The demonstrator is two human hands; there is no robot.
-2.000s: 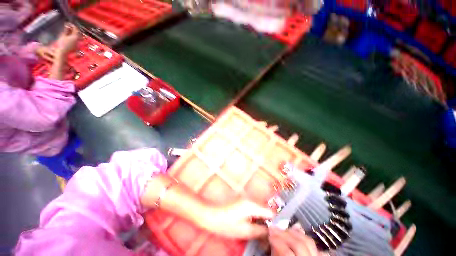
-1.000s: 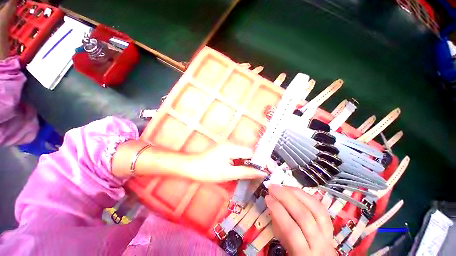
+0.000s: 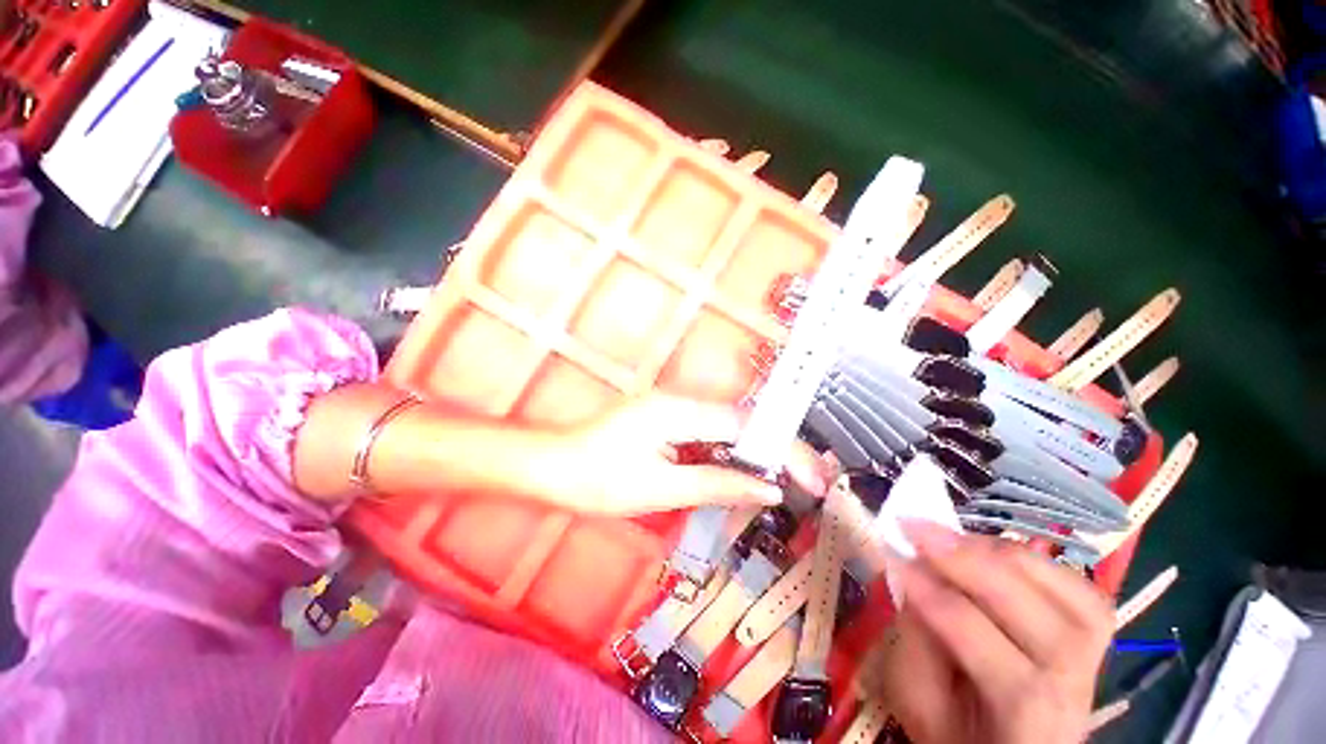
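Observation:
My left hand reaches over the red-orange tray and holds a wristwatch by its dark head, its whitish strap pointing up and away. My right hand is beside it on the right, its fingertips pinching a small white cloth or tissue. A bunch of watches with fanned grey straps and stacked dark heads lies on the tray's right part. More watches with tan and grey straps lie near the tray's front edge, one with a dark head.
A red parts box with shiny metal bits and a white paper with a blue pen are at the upper left. Another person's pink sleeve is at the left edge. A grey object with white papers is at the lower right.
My right hand has moved right, away from my left hand, and the white cloth now shows clearly in its fingers. The view has shifted, so the tray's front-edge watches show more fully.

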